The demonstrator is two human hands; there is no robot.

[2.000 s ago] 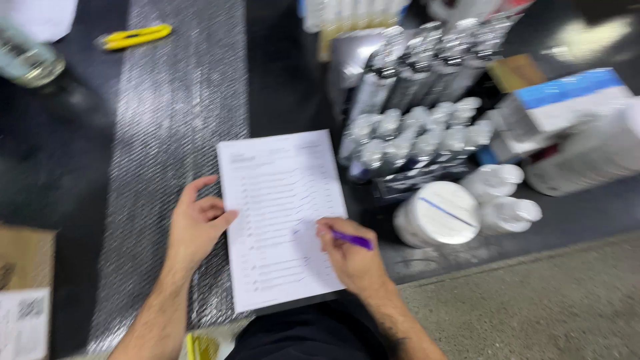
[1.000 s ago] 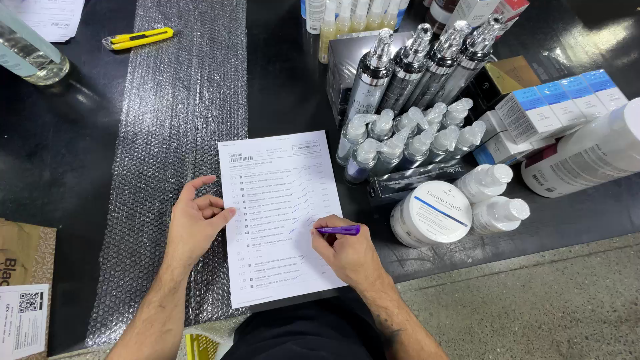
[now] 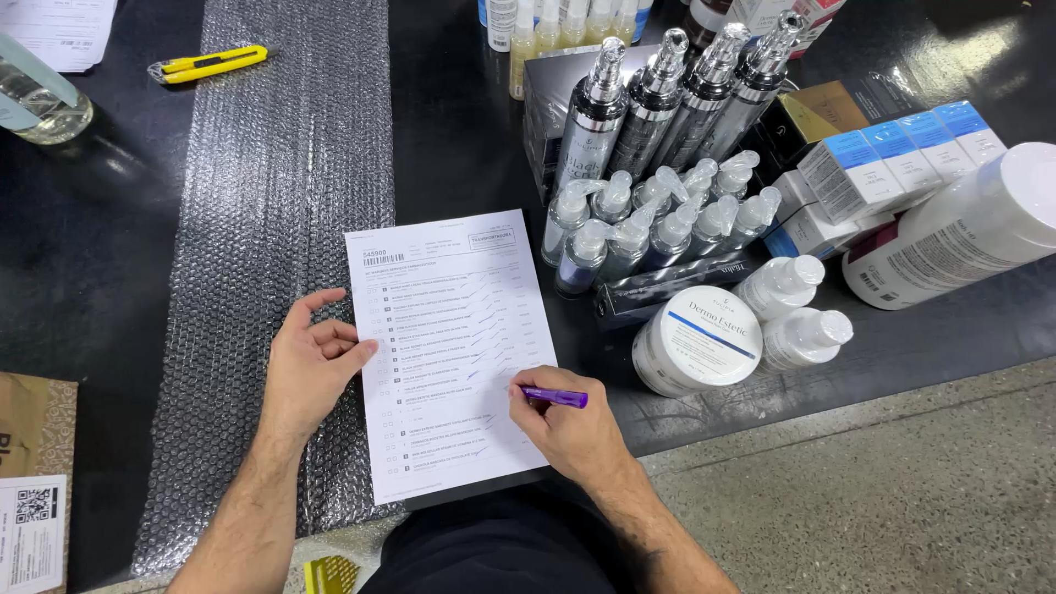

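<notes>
A printed paper list point(image 3: 445, 355) with pen marks lies on the black table, its left part over bubble wrap point(image 3: 289, 165). My left hand point(image 3: 318, 363) rests at the sheet's left edge, thumb on the paper, fingers apart and holding nothing. In my right hand point(image 3: 569, 421) is a purple pen point(image 3: 557, 397), with the hand over the sheet's lower right edge; the pen's tip is hidden by the fingers. Right of the sheet stand several small pump bottles point(image 3: 631, 239), tall silver-and-black bottles point(image 3: 594, 124) and a white lidded jar point(image 3: 701, 338).
A yellow utility knife point(image 3: 210, 64) lies on the bubble wrap. A glass bottle point(image 3: 41, 99) and papers point(image 3: 66, 33) are at the upper left, a cardboard package point(image 3: 33, 429) at the lower left. White bottles point(image 3: 780, 285), blue-and-white boxes point(image 3: 858, 173) and a large white bottle point(image 3: 957, 223) stand right.
</notes>
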